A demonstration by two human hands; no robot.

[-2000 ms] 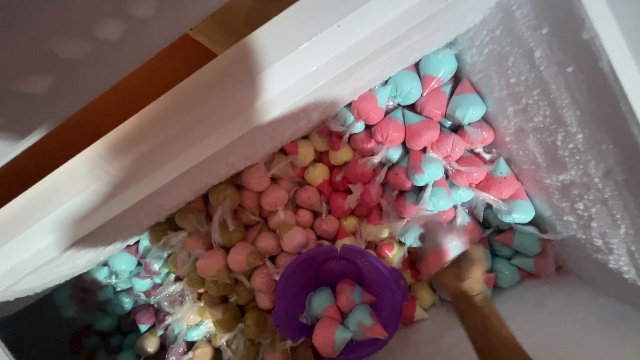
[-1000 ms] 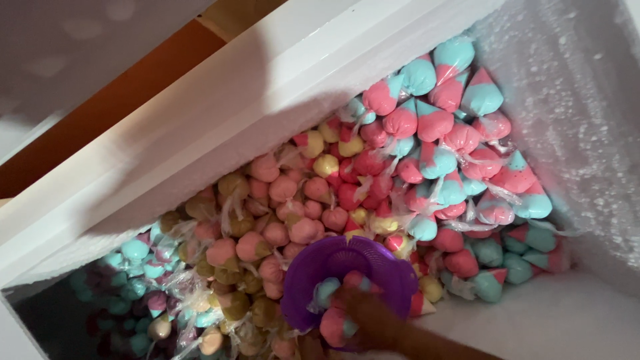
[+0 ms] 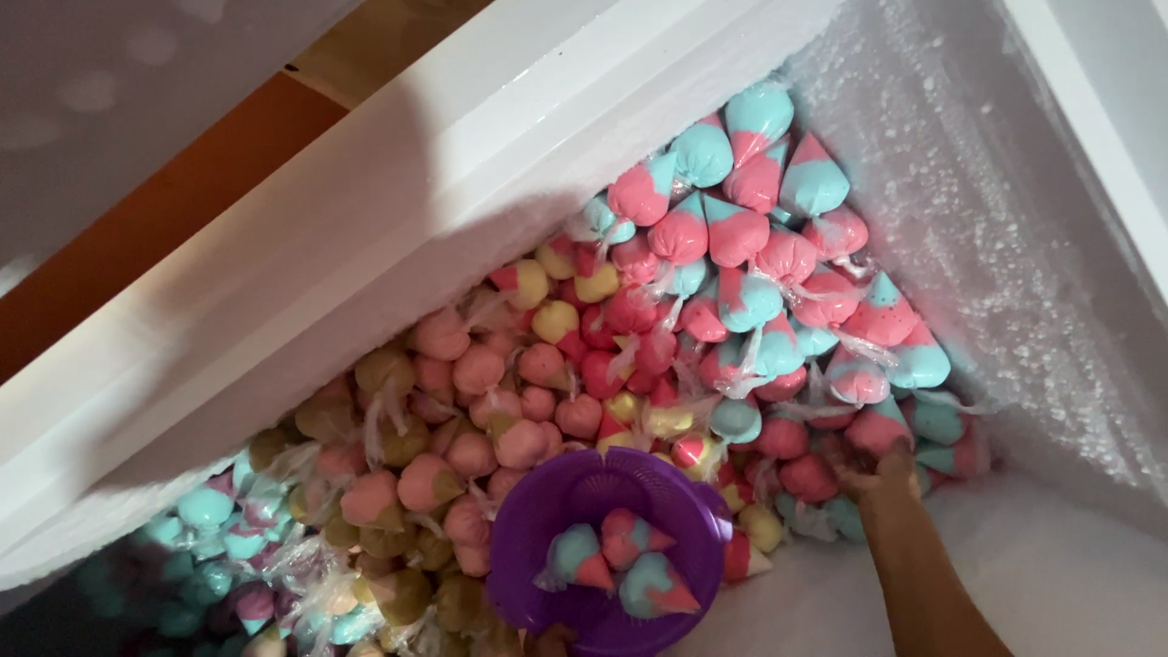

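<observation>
A purple plastic basket (image 3: 610, 456) stands on the lower part of the pile, with three cone-shaped plastic bags (image 3: 575, 555) of pink and blue filling in it. My left hand (image 3: 547, 641) is at the basket's near rim, mostly cut off by the bottom edge of the view. To the right, my right hand (image 3: 871, 474) has its fingers around the lower side of a pink-and-blue bag (image 3: 879, 427) at the edge of the pile. Many more pink-and-blue bags (image 3: 735, 228) lie above it, with knotted clear plastic ends.
White walls of a frosted chest freezer (image 3: 985, 237) enclose the pile. Pink-and-yellow bags (image 3: 555, 321), pink-and-tan bags (image 3: 429, 482) and turquoise-and-purple bags (image 3: 205, 505) lie toward the left. The freezer's long white rim (image 3: 511, 91) runs diagonally across the upper left.
One second ago my right hand was in the basket at a pink-and-blue bag. It has moved right to the pile. The basket shows fewer bags than two seconds ago.
</observation>
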